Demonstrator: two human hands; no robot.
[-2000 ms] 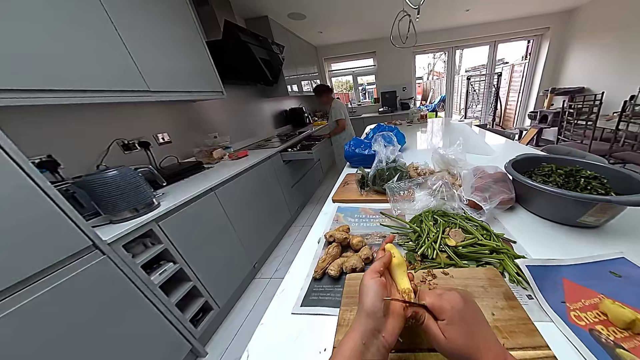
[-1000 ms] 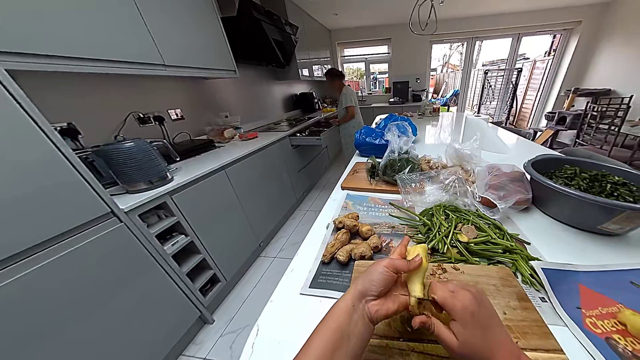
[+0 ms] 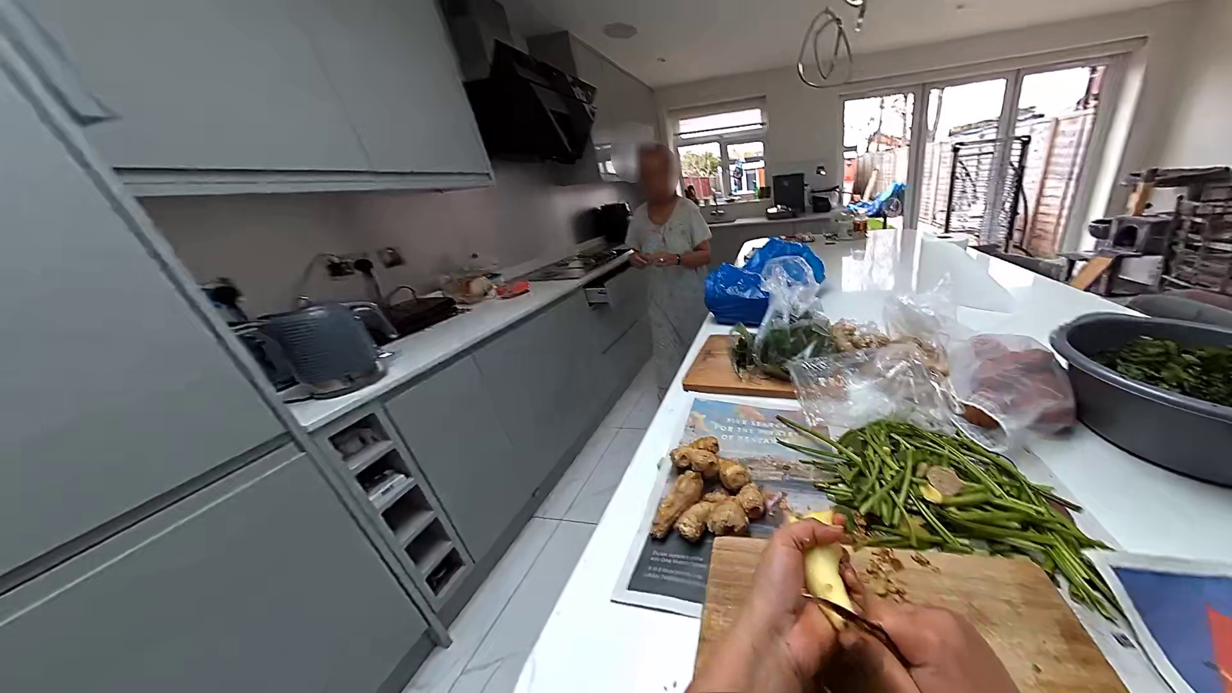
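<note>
My left hand point(image 3: 784, 602) grips a partly peeled root point(image 3: 824, 570), pale yellow and resembling ginger, above a wooden chopping board point(image 3: 1001, 597). A thin dark blade point(image 3: 857, 621) crosses the root's lower part; my right hand point(image 3: 919, 640) is closed around its other end, the handle hidden by the fingers. Brown peel scraps point(image 3: 890, 570) lie on the board. Unpeeled knobbly brown roots point(image 3: 707, 489) are heaped on a printed sheet point(image 3: 664, 568) at the left. Beyond the board lies a pile of green stems point(image 3: 943, 491).
A grey basin point(image 3: 1145, 419) of chopped greens stands at the right. Behind are plastic bags point(image 3: 1011, 385), a second wooden board point(image 3: 717, 366) and blue bags point(image 3: 741, 294). A person point(image 3: 671, 250) stands by the far counter. A printed sheet point(image 3: 1179, 606) lies at the right front.
The person at the far counter has turned from it to face this way. My hands stay on the root over the board.
</note>
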